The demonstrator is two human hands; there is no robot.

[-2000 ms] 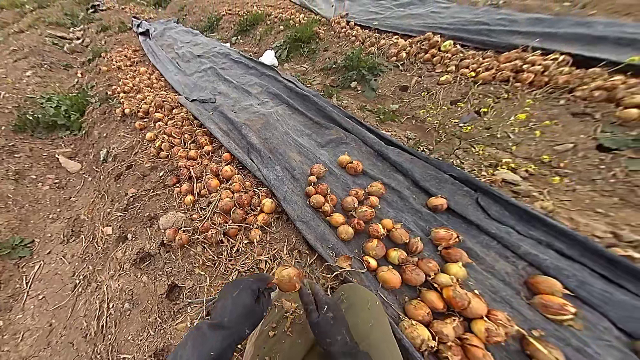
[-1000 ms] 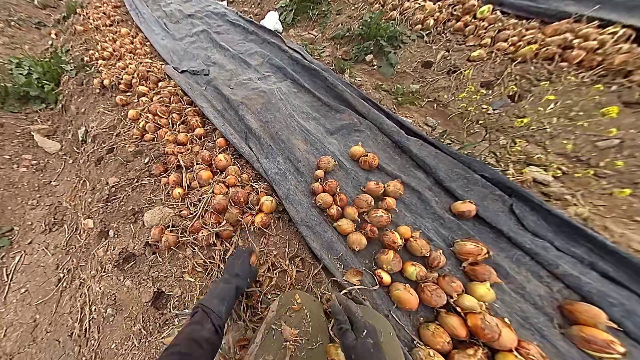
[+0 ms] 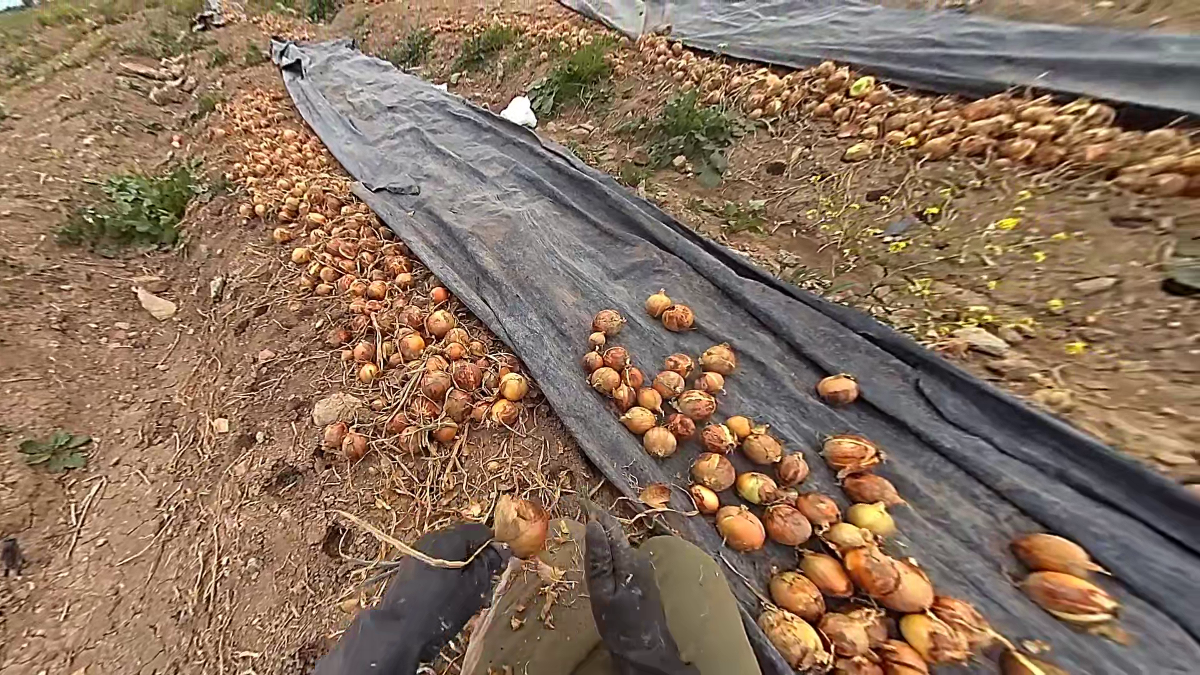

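My left hand (image 3: pixel 459 553), in a dark glove, holds an onion (image 3: pixel 521 525) with a long dry stalk trailing to the left, above my knees. My right hand (image 3: pixel 623 581), also in a dark glove, is just right of the onion with its fingers pointing up; nothing shows in it. Right of my hands, many loose onions (image 3: pixel 741 528) lie on a long sheet of dark ground fabric (image 3: pixel 487 225). Left of the sheet, a row of onions with dry stalks (image 3: pixel 436 384) lies on the soil.
A second dark sheet (image 3: pixel 900 56) runs across the top right, with another row of onions (image 3: pixel 994 127) along it. Green weeds (image 3: pixel 136 208) grow at the left and beyond the sheet. A white object (image 3: pixel 519 112) lies by the sheet's far edge. Stones and dry stalks dot the soil.
My left hand, reaching down near the onion row a second ago, is back over my knees with an onion. The onion seen between my hands two seconds ago was gone a second later.
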